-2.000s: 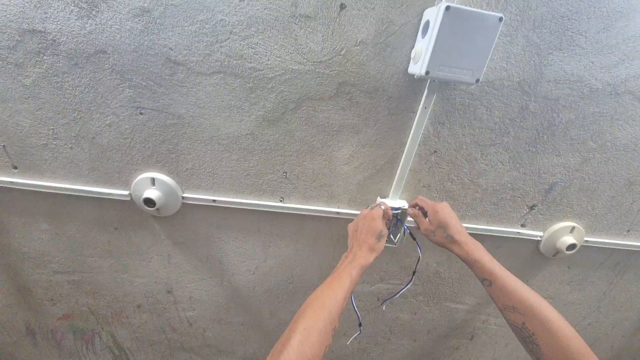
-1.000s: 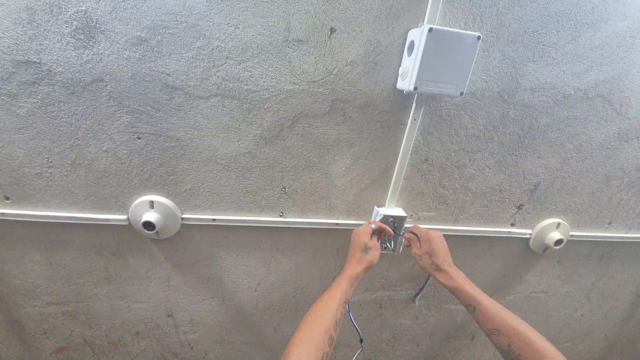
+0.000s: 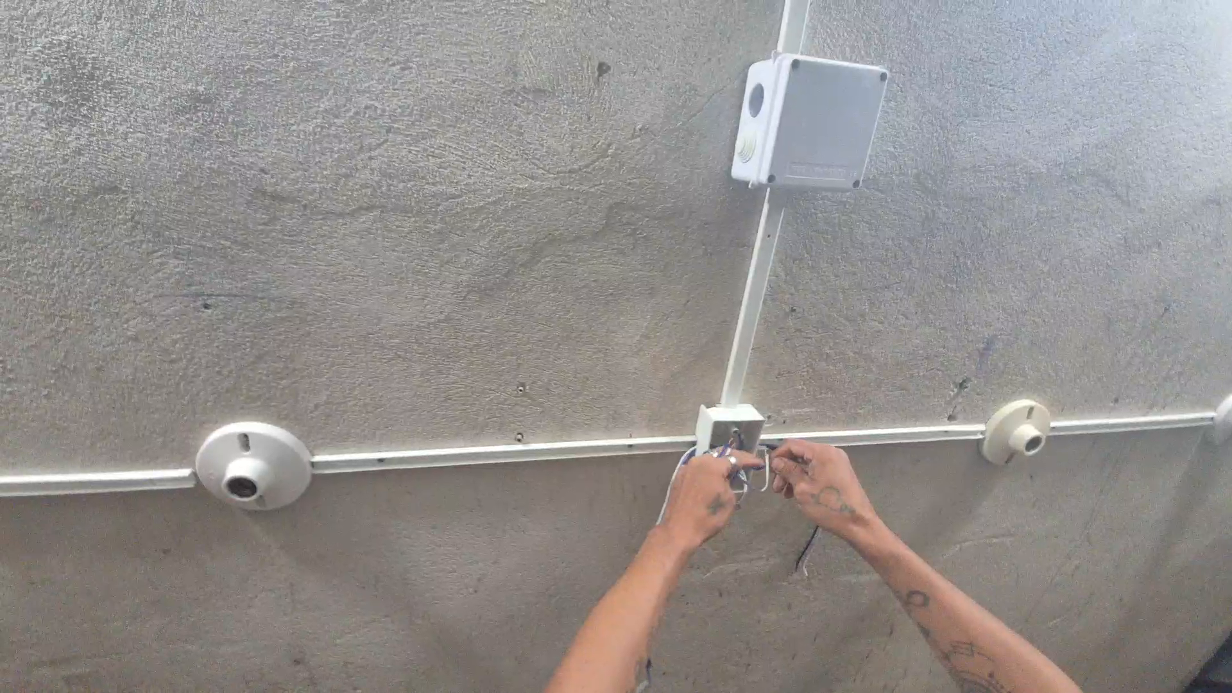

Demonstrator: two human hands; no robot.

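Note:
A small white electrical box, open at the front, sits where the vertical and horizontal cable trunking meet on the rough wall. My left hand is at the box's lower edge, its fingers closed on thin electrical wires that come out of it. My right hand is just right of the box, thumb and fingertips pinched on wires. A white wire loops between both hands. Dark and white wire ends hang below my right hand. My fingers hide part of the box's inside.
A larger grey-lidded junction box is fixed above on the vertical trunking. Round white lampholders sit on the horizontal trunking, one at left, a cream one at right, and another cut off at the right edge.
Both hands have moved lower on the small box, uncovering more of its upper part. A white wire loop now shows between them. The hanging wire ends have shifted.

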